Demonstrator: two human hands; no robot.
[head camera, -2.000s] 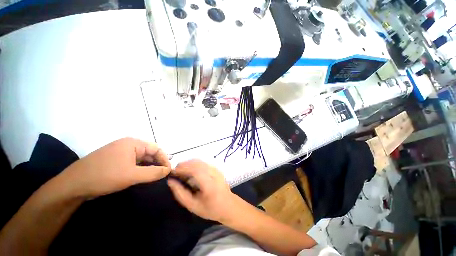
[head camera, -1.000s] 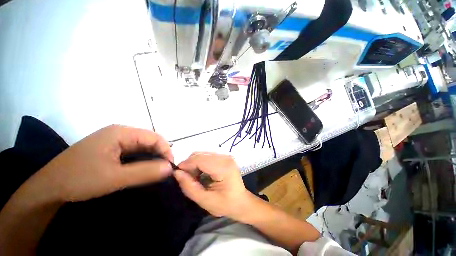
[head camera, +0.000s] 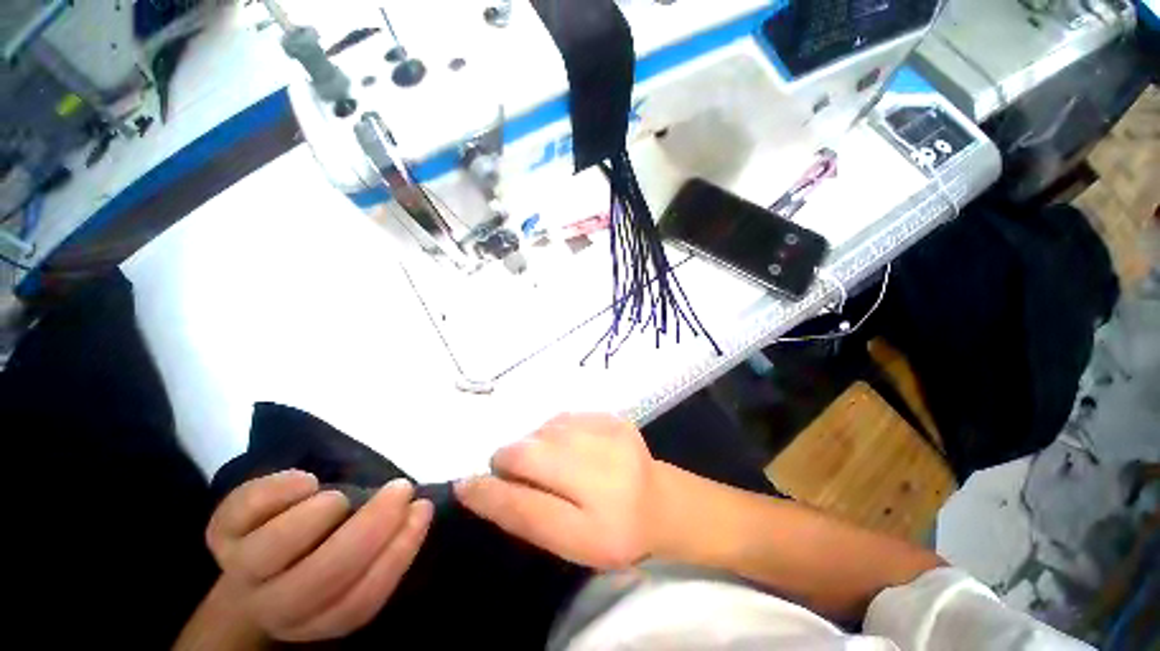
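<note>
A large black garment piece (head camera: 305, 445) lies over my lap and the front edge of the white table. My left hand (head camera: 318, 553) holds its folded edge (head camera: 435, 491) with the fingers curled over it. My right hand (head camera: 579, 490) pinches the same edge just to the right, leaving a short dark strip between the hands. The hands are in front of the sewing machine (head camera: 509, 153), away from its needle area (head camera: 477, 254). Whether my right palm holds a tool is hidden.
Thin black cords (head camera: 642, 274) hang below a wide black strip (head camera: 598, 76) draped over the machine arm. A smartphone (head camera: 744, 238) and a pink-handled tool (head camera: 808, 178) lie to the right. A wooden stool (head camera: 865, 458) and black cloth (head camera: 1005, 331) are below the table edge.
The view has turned and shifted. My left hand has turned so its curled fingers face up along the edge, and the hands are slightly farther apart with more of the strip showing.
</note>
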